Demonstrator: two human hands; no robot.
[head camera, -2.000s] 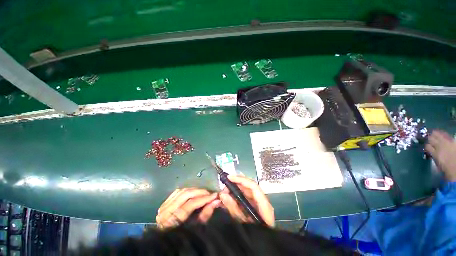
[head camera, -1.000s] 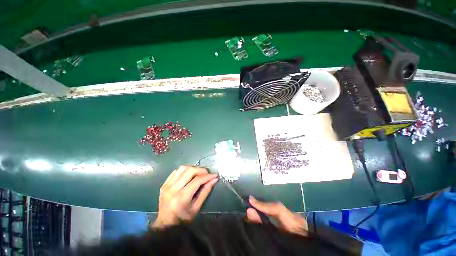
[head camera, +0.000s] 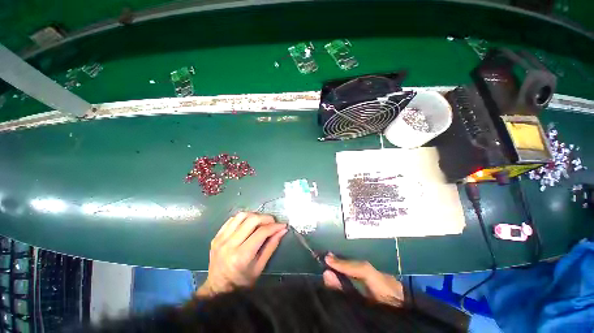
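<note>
A circuit board, overexposed to white with a green top end, lies on the bench in front of me. My right hand holds a black soldering iron, its thin tip at the board's lower left edge. My left hand has thumb and fingertips together at that same edge, close to the tip. It seems to pinch a thin wire or small part, too small to tell. A pile of dark red parts lies left of the board. A pale card with rows of dark slender pieces lies right.
A black fan, white tub and soldering station stand behind the card. White-purple parts and a pink-white device lie right. Cables run down the bench. Green boards lie on the belt. A blue sleeve shows lower right.
The iron has moved from above the hands down to the board's lower edge. The left hand has moved up beside the board. The other person's hand at right has left view. The station's orange light shows.
</note>
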